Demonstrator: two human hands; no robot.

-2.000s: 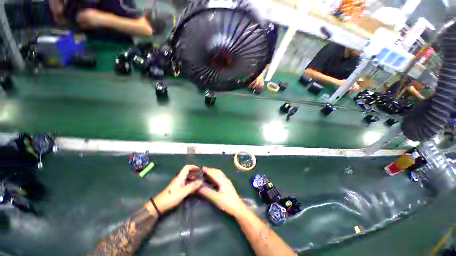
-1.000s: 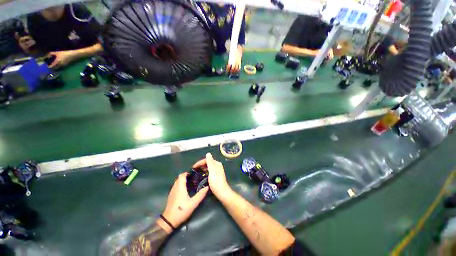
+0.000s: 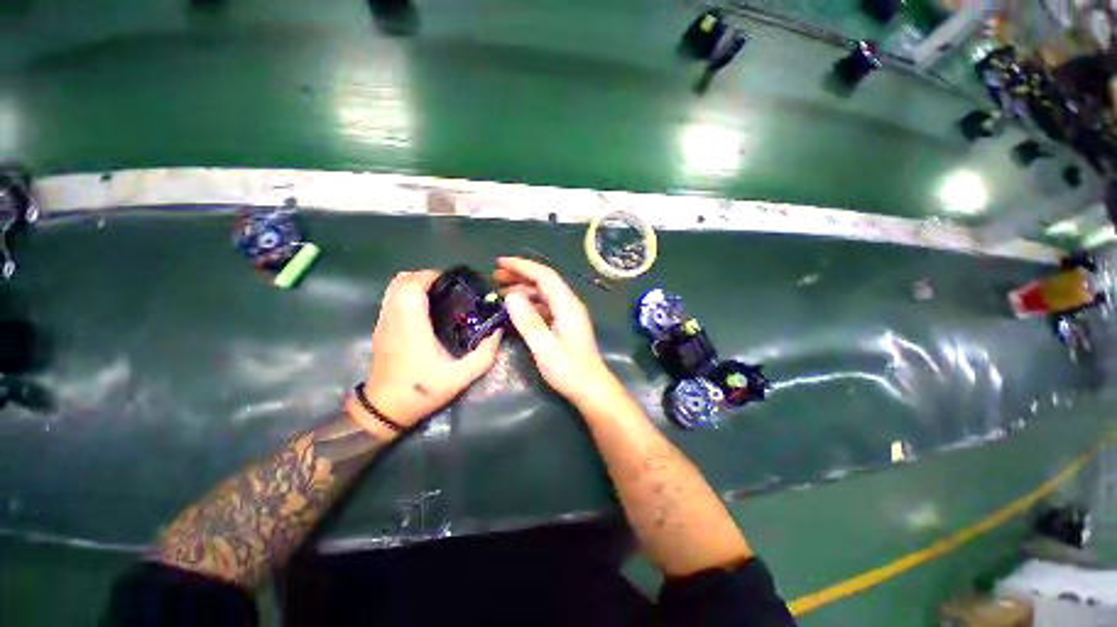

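My left hand [image 3: 414, 353] is closed around a glossy black housing [image 3: 461, 311], with its open side showing small dark and purplish detail. My right hand [image 3: 551, 328] is at the housing's right side, with thumb and fingertips at its edge; whether they pinch a small part cannot be seen. A pale yellow ring [image 3: 593, 249] with small dark bits inside lies up and to the right of my hands. A thin dark rod [image 3: 571, 271] lies between the ring and my right hand. A joined unit [image 3: 686, 352] with two blue discs and a black block lies right of my hands.
A blue disc unit [image 3: 261, 233] lies at left beside a green block [image 3: 298, 265]. A pale rail [image 3: 355, 191] separates the dark bench from the green strip [image 3: 515, 98], which carries black units. Dark units sit at the far left edge. A red and yellow item [image 3: 1053, 294] is at right.
The view has tilted down, so the caged fan and other workers have left the picture. The black housing shows more openly in my left hand, and my right fingers have shifted to its right edge.
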